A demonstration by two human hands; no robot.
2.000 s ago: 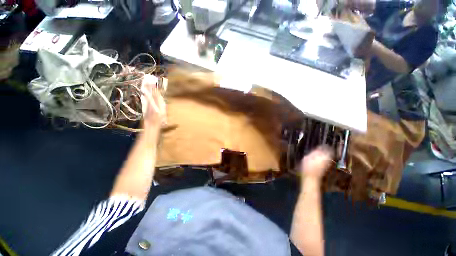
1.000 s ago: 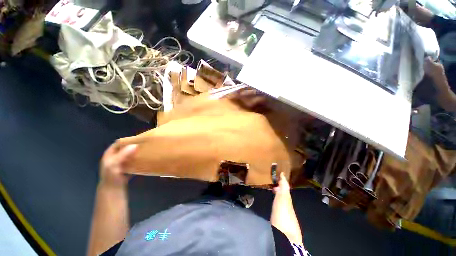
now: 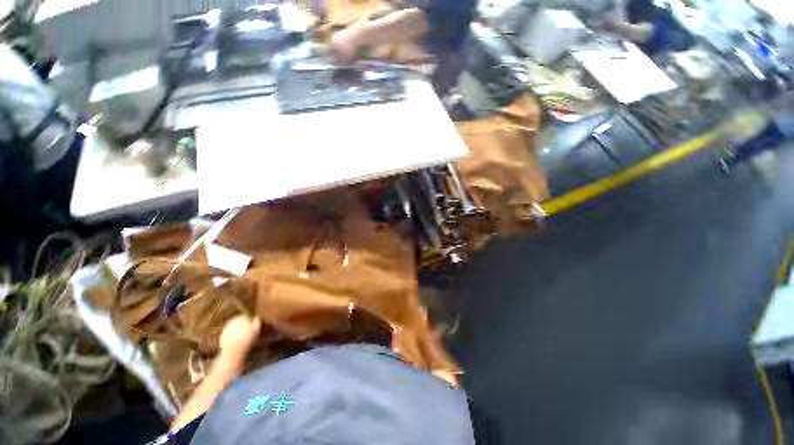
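Note:
A brown bag panel (image 3: pixel 339 291) lies bent in front of me, on a heap of brown cloth. My left hand (image 3: pixel 237 335) is at its left side, blurred, with the fingers closed on the cloth. Only a small part of my right hand (image 3: pixel 446 378) shows, at the panel's lower right corner, where the cloth runs down to it; the rest is hidden behind grey cloth. Brown straps (image 3: pixel 165 295) lie bunched to the left of the panel. A white piece (image 3: pixel 228 259) lies on the heap's upper left.
A white sewing table (image 3: pixel 331 143) stands beyond the heap. Dark strips (image 3: pixel 440 209) hang by its right end, beside more brown cloth (image 3: pixel 505 161). Pale straps (image 3: pixel 43 348) are heaped at far left. A person's arm (image 3: pixel 379 35) is behind the table. A yellow floor line (image 3: pixel 635 174) runs at right.
The view has turned right. The panel, earlier held spread between both hands, is now bent down over the heap. My right hand is now mostly hidden.

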